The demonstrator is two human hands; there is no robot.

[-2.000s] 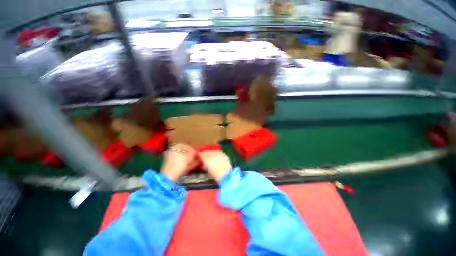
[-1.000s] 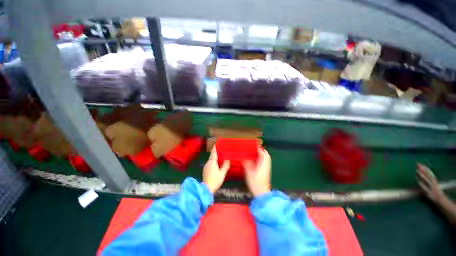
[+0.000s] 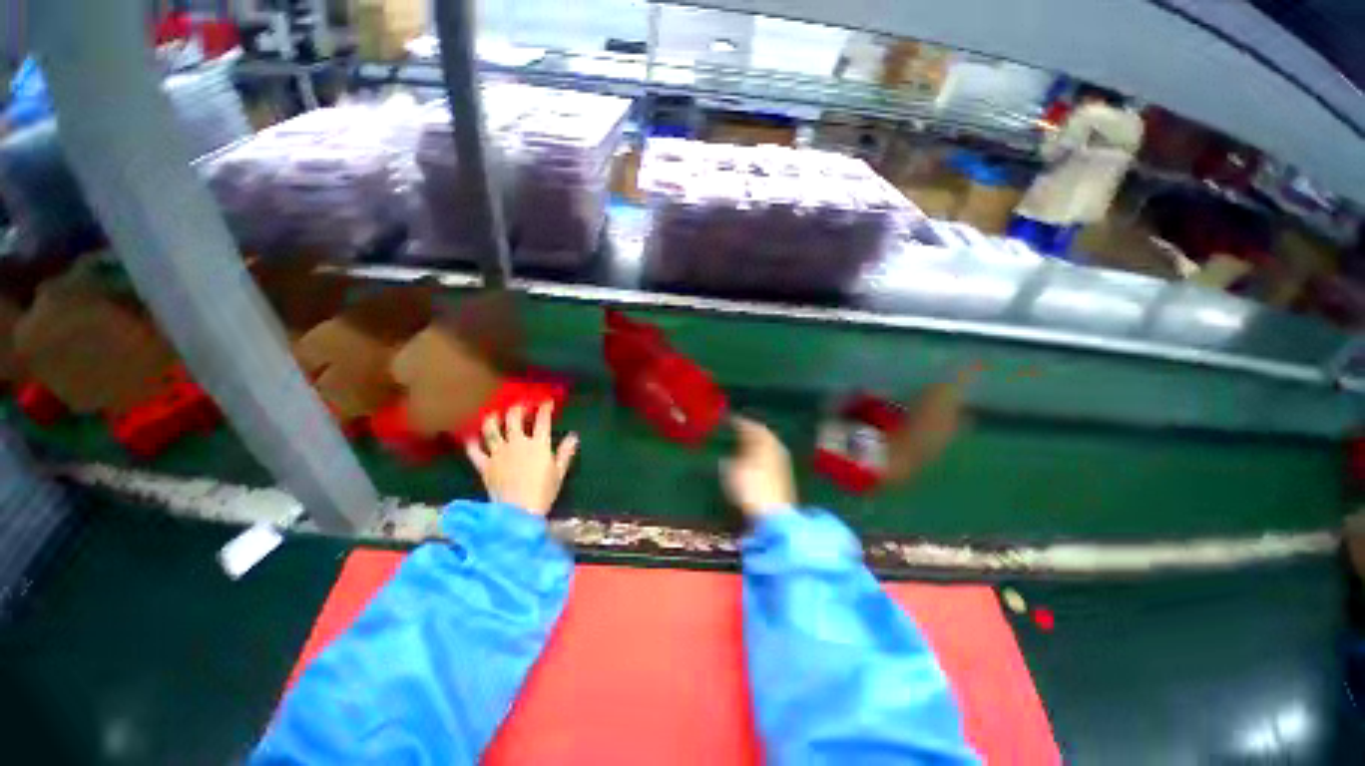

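Note:
My left hand (image 3: 521, 457) has its fingers spread at the front of an open red-and-brown gift box (image 3: 449, 386) on the conveyor belt. My right hand (image 3: 759, 469) is blurred, at the lower right end of a red piece (image 3: 663, 386), a box or insert, that lies tilted over the belt; whether it grips it I cannot tell. Another open gift box (image 3: 859, 443), blurred, with its brown lid to the right and something pale inside, is on the belt right of my right hand.
More open boxes (image 3: 102, 347) stand at the left behind a grey upright (image 3: 225, 285). The red mat (image 3: 644, 659) lies before me on the green table. Packed tray stacks (image 3: 764, 225) stand on the far shelf. A person (image 3: 1081, 162) is at the back right.
My hands have moved apart and no longer hold the red box between them. The left is now at the left boxes. The other person's hand at right has left, and an open box shows on the right.

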